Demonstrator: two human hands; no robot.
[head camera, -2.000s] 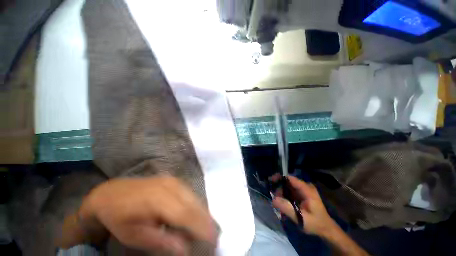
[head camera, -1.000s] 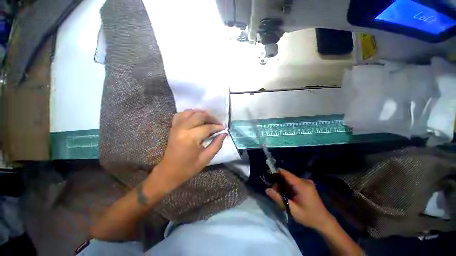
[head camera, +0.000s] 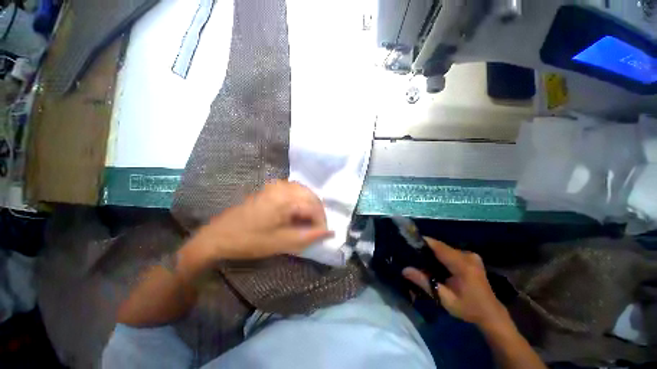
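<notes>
A brown woven panel (head camera: 252, 108) with a white strip (head camera: 328, 108) along its right side runs down over the table's front edge towards my lap. My left hand (head camera: 277, 220) is on the white strip near its lower end, fingers closed on it, slightly blurred. My right hand (head camera: 454, 277) holds black-handled shears (head camera: 407, 252) right of the strip. The shears' blades point left at the strip's lower right edge; whether they touch it is unclear.
The sewing machine head (head camera: 461, 36) with blue display is at the upper right. A plastic bag of white pieces (head camera: 583, 166) lies at right. A narrow grey-blue strip (head camera: 193, 39) and brown board (head camera: 72, 144) are at left. Brown fabric (head camera: 591, 281) hangs below right.
The view has shifted left, so things appear further right. My left hand is lower along the white strip. The shears have turned from pointing up at the table to pointing left at the strip's edge.
</notes>
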